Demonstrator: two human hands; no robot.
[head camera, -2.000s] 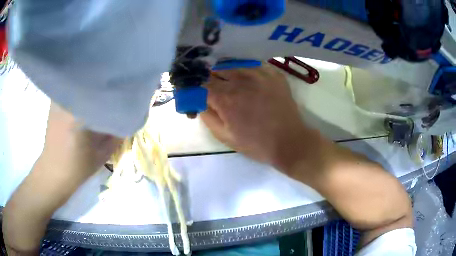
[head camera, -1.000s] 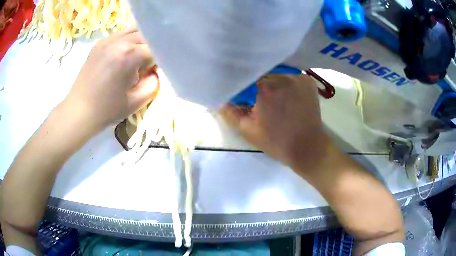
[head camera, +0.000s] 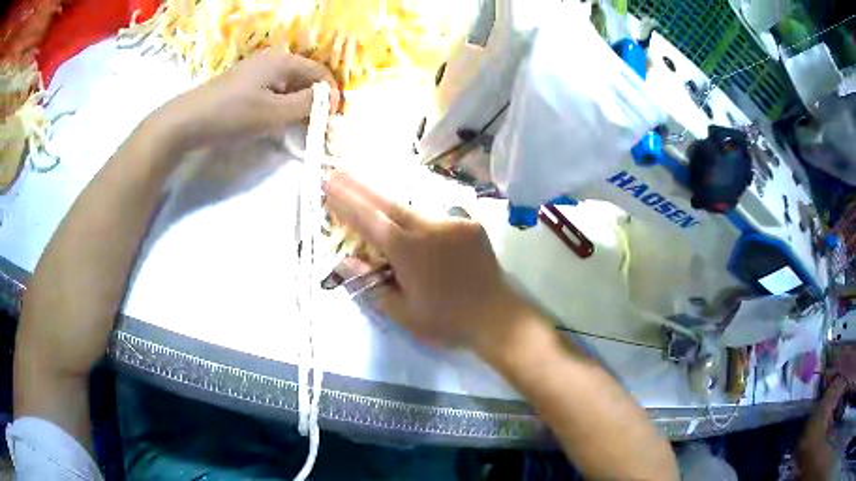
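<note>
My left hand (head camera: 267, 94) pinches the upper end of a doubled cream cord (head camera: 311, 244), which hangs down across the table and over its front edge. A bit of orange shows at my left fingertips. My right hand (head camera: 436, 268) lies just right of the cord, its fingertips against cream strands (head camera: 345, 235). Whether it grips them cannot be told. A shiny metal piece shows under its fingers. A large heap of cream-yellow tassel pieces (head camera: 338, 38) lies behind my left hand.
The HAOSEN sewing machine head (head camera: 657, 197) stands at the right, with a white cloth cover (head camera: 573, 113) hanging on it. Dark red handles (head camera: 566, 230) lie on its bed. A red plastic bag (head camera: 89, 38) is at upper left. Another person's hand (head camera: 831, 399) shows at far right.
The view has shifted, with the machine head now farther right. Both hands are now left of the machine head. My left hand now holds up the cord; my right hand has moved from the needle area to the strands.
</note>
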